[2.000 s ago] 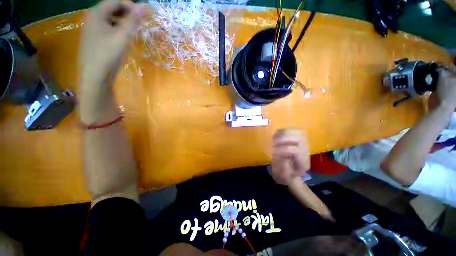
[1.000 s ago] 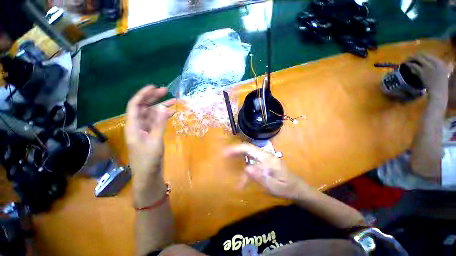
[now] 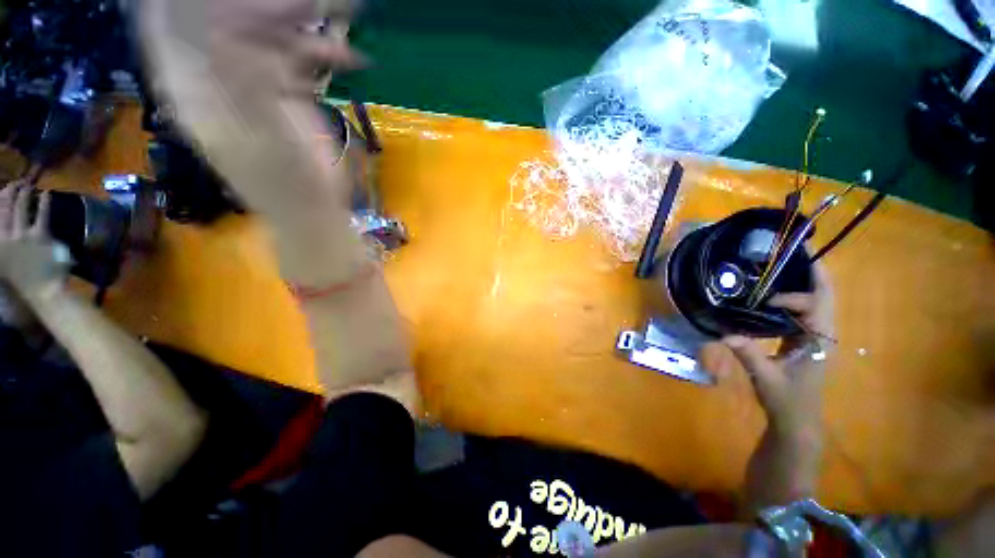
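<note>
The open black camera housing (image 3: 715, 256) stands on the bench with its bowl facing up. Thin coloured wires (image 3: 777, 262) with small pale connectors rise from it. A flat black antenna (image 3: 660, 218) stands at its left side, and the silver-white bracket (image 3: 668, 358) shows below it. My right hand (image 3: 777, 354) holds the housing at its lower right rim, fingers around the side. My left hand (image 3: 286, 49) is raised at the upper left, away from the housing, blurred and partly cut off by the top edge; what it holds, if anything, cannot be told.
A tangle of thin white leads (image 3: 589, 191) lies left of the antenna, beside a clear plastic bag (image 3: 698, 76) on the green belt (image 3: 469, 65). Black camera parts lie at the upper left, partly behind my left arm. Another person's arm (image 3: 109, 360) is at the left.
My right hand has moved onto the housing and taken hold of it. My left hand has moved up and away from the white leads. The view has swung left, shifting the bench contents rightward.
</note>
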